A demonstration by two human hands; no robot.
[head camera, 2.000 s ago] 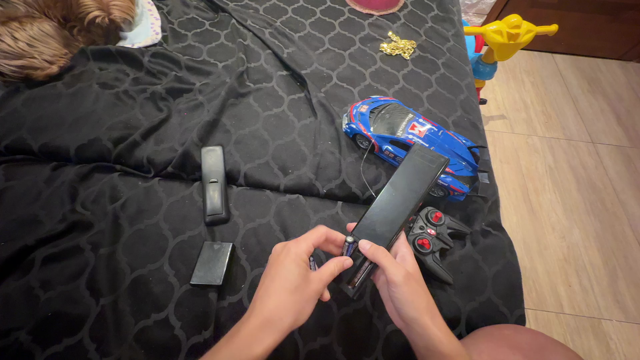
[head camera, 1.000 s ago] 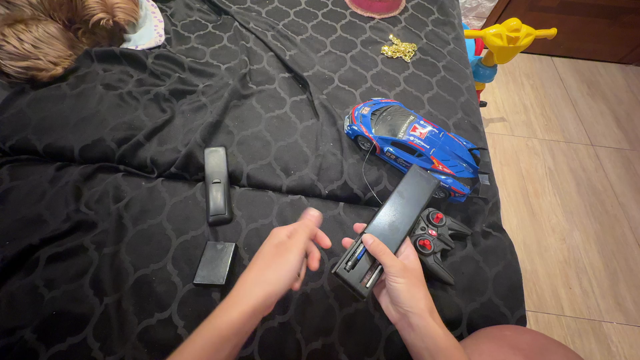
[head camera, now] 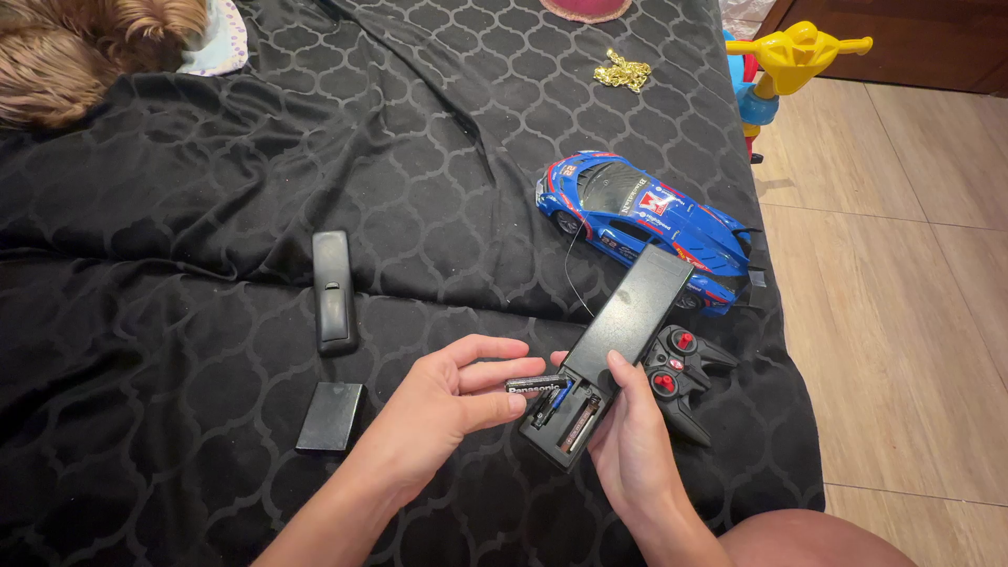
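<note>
My right hand (head camera: 638, 425) holds a black remote control (head camera: 626, 315), its back up and its battery compartment uncovered at the near end. One battery (head camera: 583, 421) lies in the right side of that compartment, and a blue and black one (head camera: 554, 403) sits at the left side. Between the thumb and fingers of my left hand (head camera: 465, 386) is a black Panasonic battery (head camera: 535, 383), lying crosswise over the compartment's left edge. A black rectangular cover (head camera: 331, 417) lies on the dark patterned cloth, left of my left hand.
Another black remote (head camera: 335, 291) lies face down behind the cover. A blue toy race car (head camera: 646, 220) and a black toy controller (head camera: 681, 378) with red sticks are at the right. Farther back are a gold chain (head camera: 622, 71), brown hair or fur (head camera: 87, 55) and a yellow toy handlebar (head camera: 799, 55).
My left hand was apart from the remote one second ago; it has moved right to the compartment and now has a battery between its fingers. The remote stays in my right hand.
</note>
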